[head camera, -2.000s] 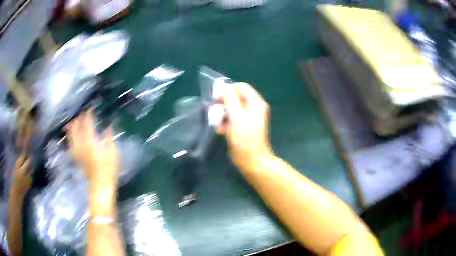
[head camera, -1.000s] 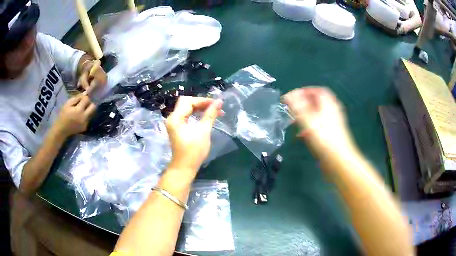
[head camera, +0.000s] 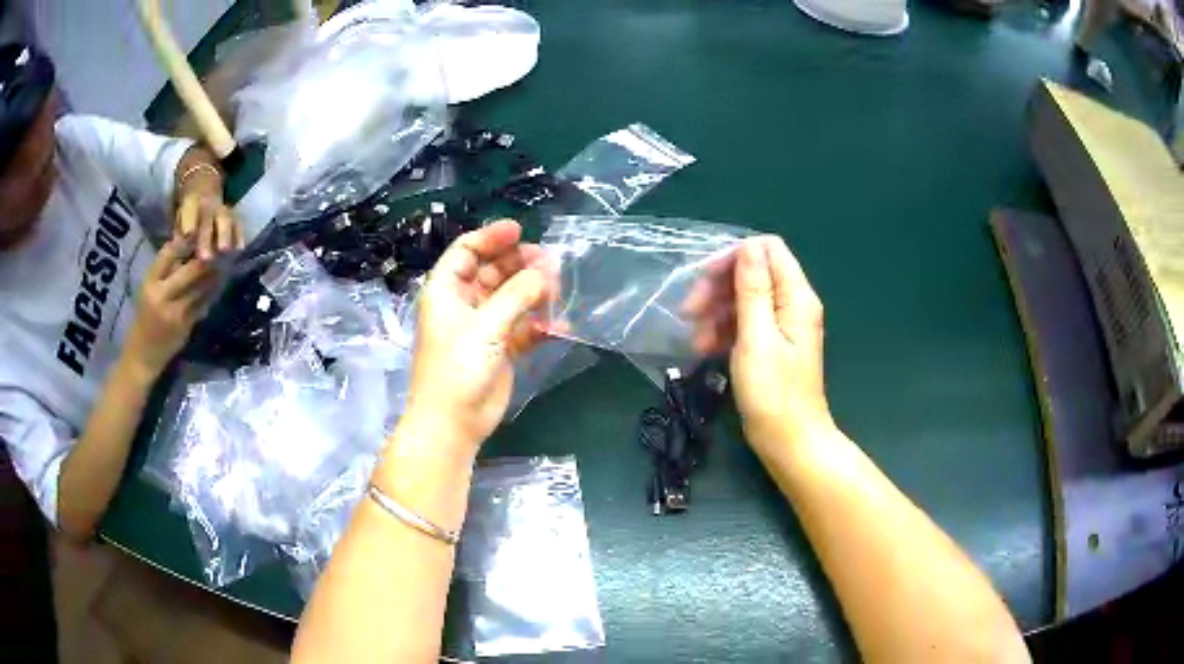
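A clear zip-lock bag (head camera: 636, 279) is stretched flat between my two hands; no cable shows inside it. My left hand (head camera: 478, 324) grips its left edge. My right hand (head camera: 775, 340) grips its right edge, some fingers showing through the film. A coiled black USB cable bundle (head camera: 675, 448) with silvery plugs lies on the table just below the bag. Another clear bag (head camera: 532, 555) lies flat near the front edge. A heap of crumpled empty bags (head camera: 279, 448) lies at near left, with the black cable pile (head camera: 390, 240) beyond it.
A bag (head camera: 630, 165) lies beyond my hands. A large cloudy plastic bag (head camera: 344, 123) and a white oval sheet (head camera: 487, 52) lie at far left. A coworker (head camera: 98, 285) sits at left. A yellowish-topped box (head camera: 1127, 247) stands on a grey board (head camera: 1058, 389) at right.
My hands have come to the two sides of one bag, which is now spread between them. My right hand has moved left and down against the bag. The cable bundle still lies below.
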